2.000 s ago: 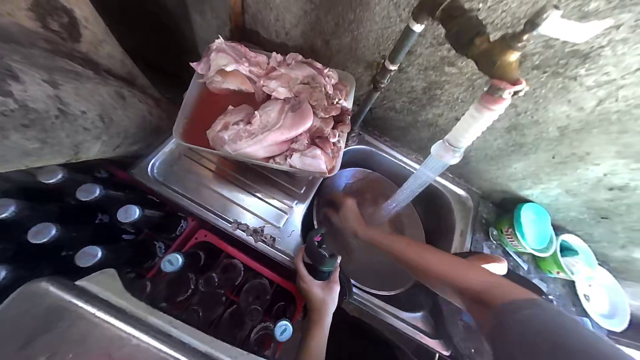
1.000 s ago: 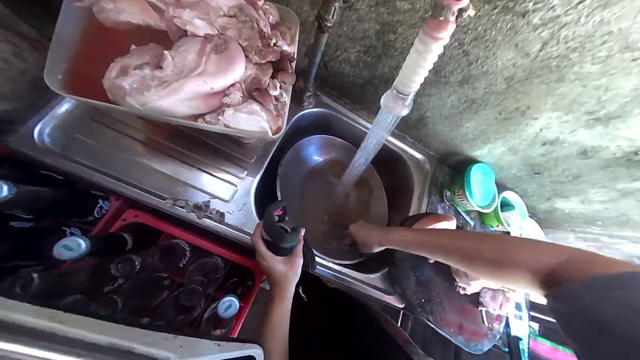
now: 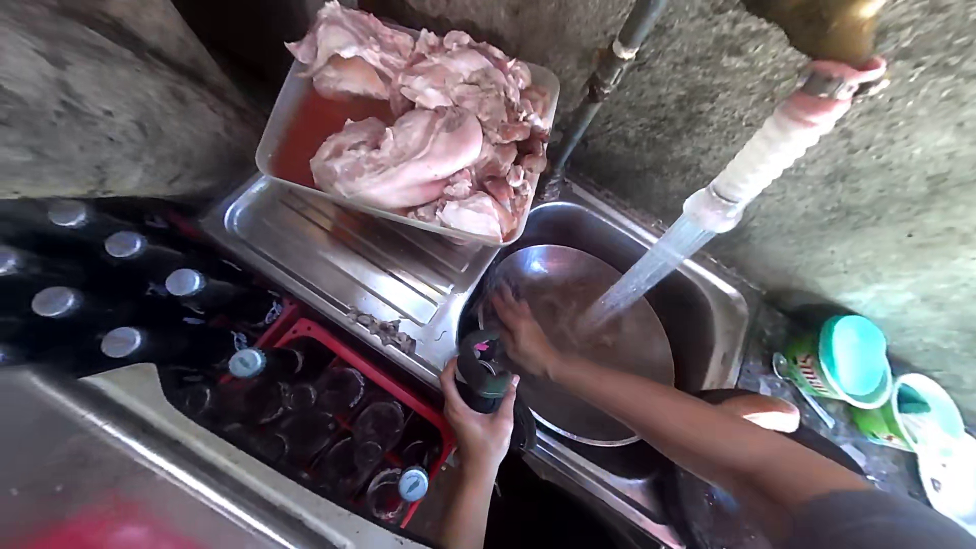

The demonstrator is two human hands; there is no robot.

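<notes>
A round metal pan (image 3: 610, 381) sits in the stainless steel sink basin (image 3: 709, 320), filled with murky water. Water pours into it from a ribbed plastic tap hose (image 3: 762, 156). My right hand (image 3: 522, 335) reaches into the pan by its left inner wall, fingers spread, with nothing seen in its grasp. At the pan's near left edge, my left hand (image 3: 480, 415) is closed around a dark, rounded handle (image 3: 483, 374) with a small pink mark; what the handle belongs to is hidden. A plastic tub (image 3: 396, 213) of raw meat (image 3: 404, 152) rests across the drainboard's back.
Below the ridged drainboard (image 3: 343, 252) stands a red crate (image 3: 366, 366) with glass bottles, beside several capped dark bottles (image 3: 187, 284). Scraps (image 3: 381, 329) lie on the sink edge. Plastic tubs (image 3: 854, 362) and a spoon (image 3: 804, 389) are at right. A pipe (image 3: 610, 72) runs down the concrete wall.
My right hand has moved from the pan's near side to its left inner wall since a second ago. My left hand still grips the dark handle. The view has shifted.
</notes>
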